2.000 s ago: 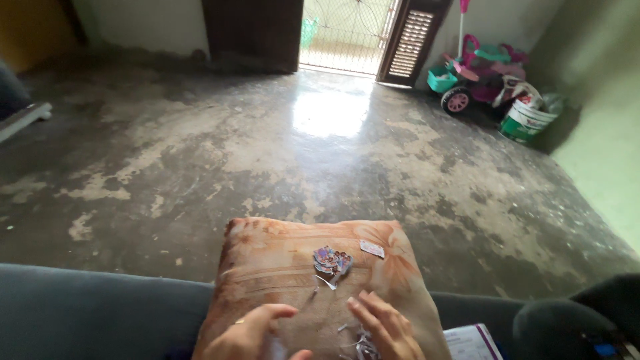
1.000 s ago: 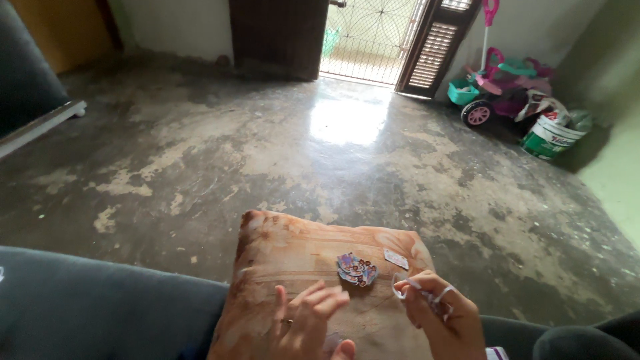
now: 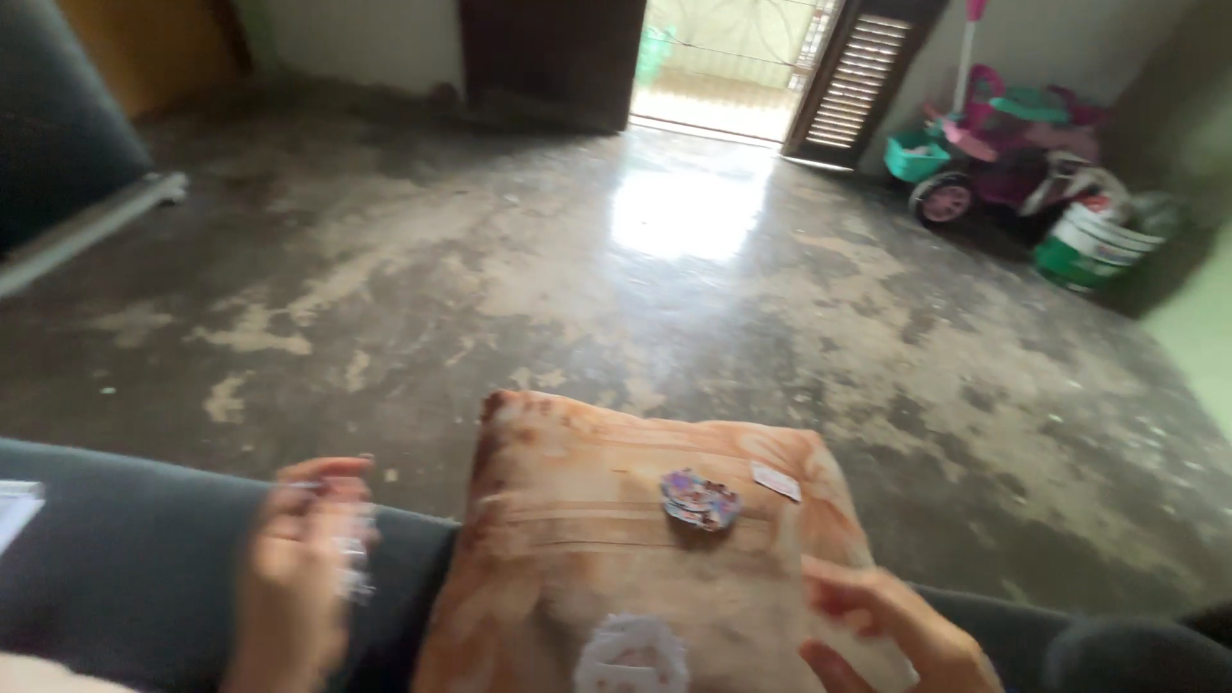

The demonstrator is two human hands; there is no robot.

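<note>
A cushion with an orange and beige print (image 3: 616, 568) lies in front of me. On its upper part is a small pile of colourful paper cutouts (image 3: 701, 499), with a small white printed slip (image 3: 776, 480) to the right of it. A whitish, scalloped-edge piece (image 3: 632, 654) sits near the cushion's lower edge. Blurred by motion, my left hand (image 3: 303, 549) is raised over the sofa, left of the cushion, closed on thin whitish scraps. My right hand (image 3: 881, 621) is at the cushion's right side with its fingers apart; nothing shows between them.
Beneath is a dark grey sofa (image 3: 144, 568), with a white paper item (image 3: 17, 510) at its left edge. Beyond the worn concrete floor (image 3: 539, 279) stand a pink and teal ride-on toy (image 3: 1020, 135), a green and white bucket (image 3: 1097, 245) and an open doorway (image 3: 722, 72).
My left hand has moved left, off the cushion. My right hand has let go of the whitish strip it held and lowered. The scalloped piece now shows near the cushion's lower edge.
</note>
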